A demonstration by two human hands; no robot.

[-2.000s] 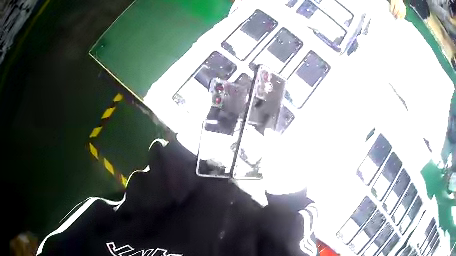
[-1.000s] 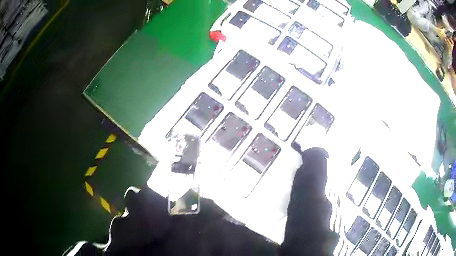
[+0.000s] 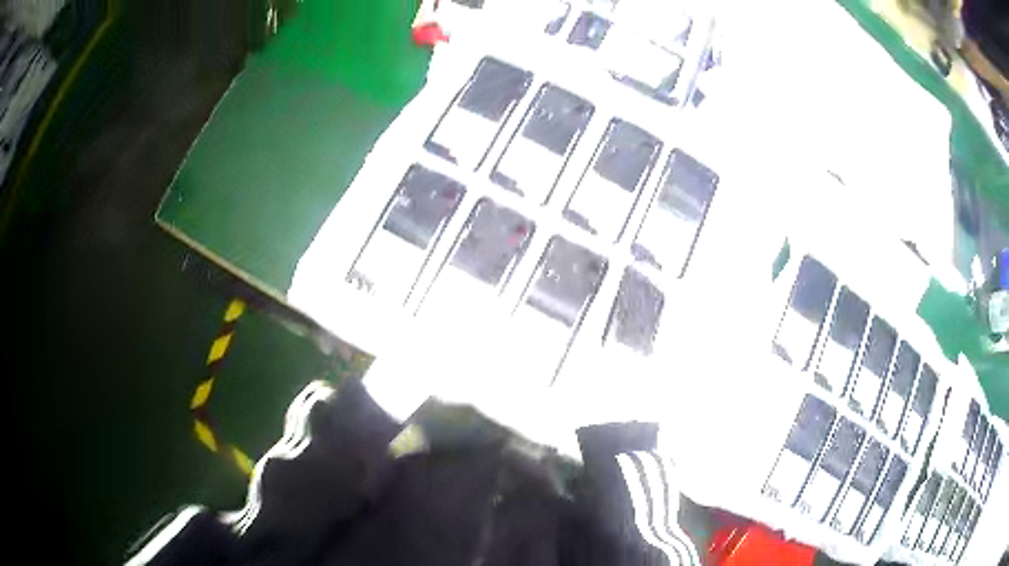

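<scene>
Black-edged phone frames (image 3: 620, 160) lie in two rows on white liner cloth (image 3: 719, 332) in front of me. Their upper parts are dark and their lower parts pale. The nearest right one (image 3: 636, 310) shows its dark part; its lower end is lost in white glare. My left hand (image 3: 407, 370) seems to be a washed-out white shape beyond the dark sleeve at lower left. My right hand (image 3: 620, 387) is a similar white shape beyond the striped cuff, just below the nearest right frame. Fingers of both hands blend into the cloth, so grip and contact cannot be told.
More phone frames (image 3: 846, 332) lie in rows at the right, others at the top. The green bench top (image 3: 255, 166) shows at the left, with a red item (image 3: 429, 33) near the cloth's edge. A red stool (image 3: 763, 544) is below the bench. Yellow-black tape (image 3: 210, 370) marks the floor.
The clear-looking frame near my lap is gone from there. The near row now shows another frame at its right end. My right sleeve has drawn back towards me, and the view has shifted.
</scene>
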